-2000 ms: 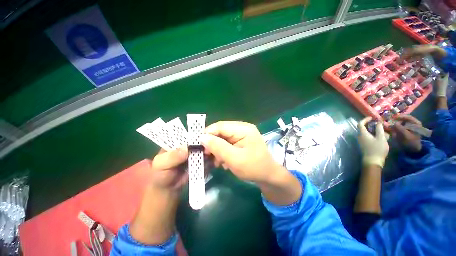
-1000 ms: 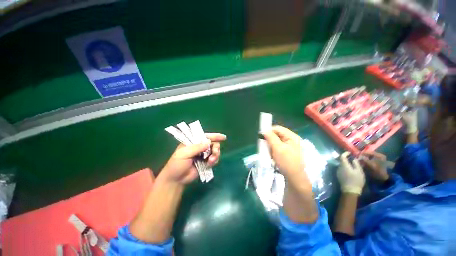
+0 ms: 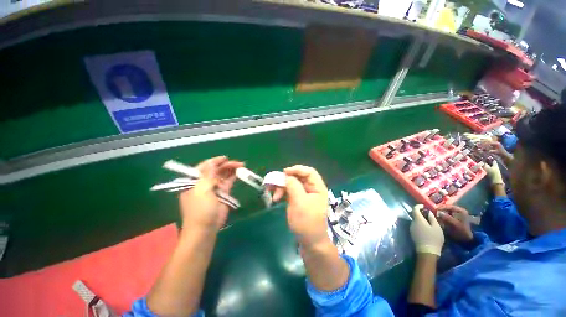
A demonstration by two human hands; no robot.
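My left hand (image 3: 203,197) holds several light watch straps (image 3: 180,184) fanned out, their ends sticking out to its left and below its fingers. My right hand (image 3: 304,201) pinches another light strap (image 3: 274,179) by its end. This strap is bent, and part of it reaches toward my left fingertips; whether they touch it is unclear. A dark band shows on it, blurred. More loose straps (image 3: 342,217) lie on a clear plastic sheet (image 3: 380,238), just right of my right hand.
A red pad (image 3: 124,263) at the lower left bears a strap with a dark band (image 3: 90,297). A red watch tray (image 3: 428,167) stands at right, another (image 3: 475,116) behind it. A person in blue with a gloved hand (image 3: 427,232) sits close at right. A shelf runs above.
The view has tilted up. My right hand has moved left from the loose straps, toward my left hand, with a strap now bent in it. The straps in my left hand now point left.
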